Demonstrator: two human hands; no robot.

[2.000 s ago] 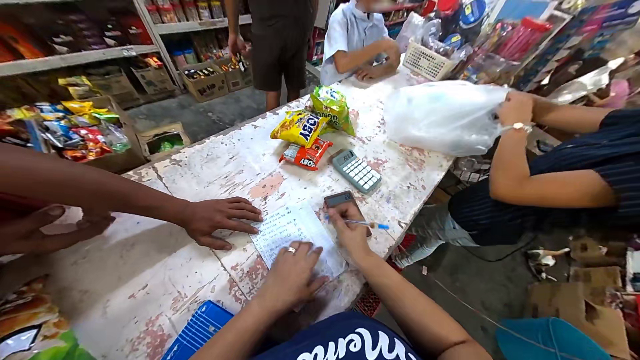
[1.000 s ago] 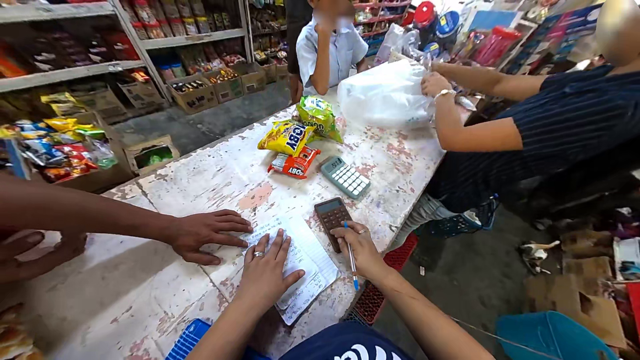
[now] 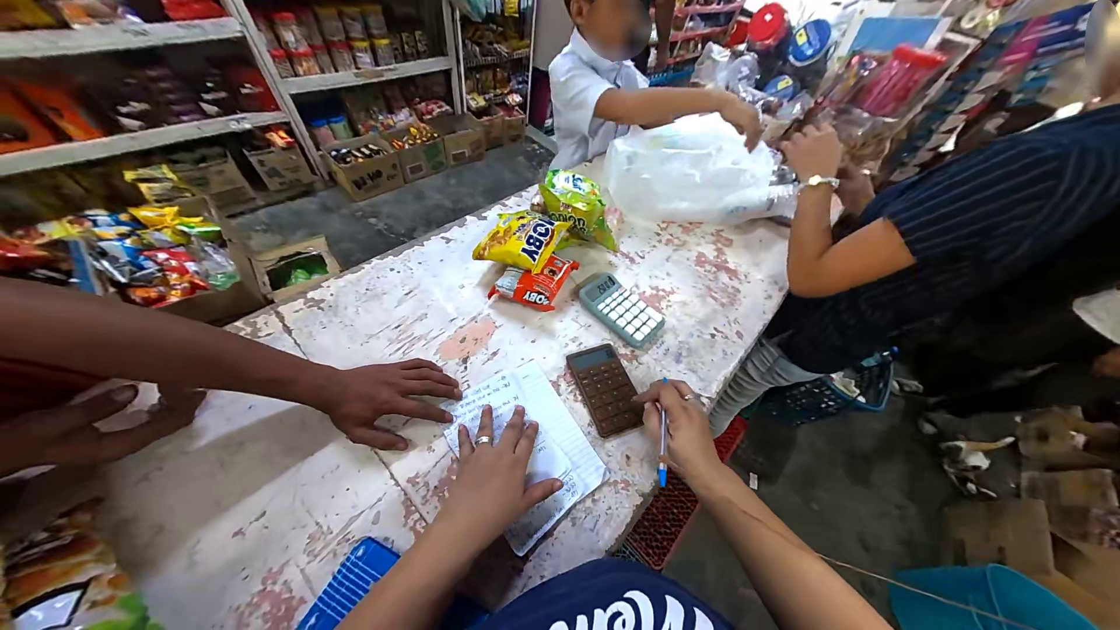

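Note:
My left hand [image 3: 494,468] lies flat with spread fingers on handwritten lined paper sheets [image 3: 573,446]. Between the fingers of my right hand [image 3: 678,429] is a blue pen [image 3: 663,437], while a fingertip rests at the edge of a brown calculator [image 3: 602,385]. Beyond it lies a pale green calculator [image 3: 621,308]. Yellow [image 3: 521,241], red [image 3: 535,284] and green [image 3: 577,208] snack packs are bunched together farther back. Another person's hand [image 3: 389,402] rests at the left edge of the paper.
The worn white counter [image 3: 420,297] carries a full white plastic bag [image 3: 691,171], with a person's hands near it. A striped-sleeved person stands at the right. Blue plastic [image 3: 354,582] sits at the near edge. Shelves and a snack box [image 3: 210,302] stand at the left; a teal bin [image 3: 989,595] is below right.
My right hand has gone from beside the paper to the brown calculator, which lies uncovered now. The person behind the counter has stretched an arm over the plastic bag.

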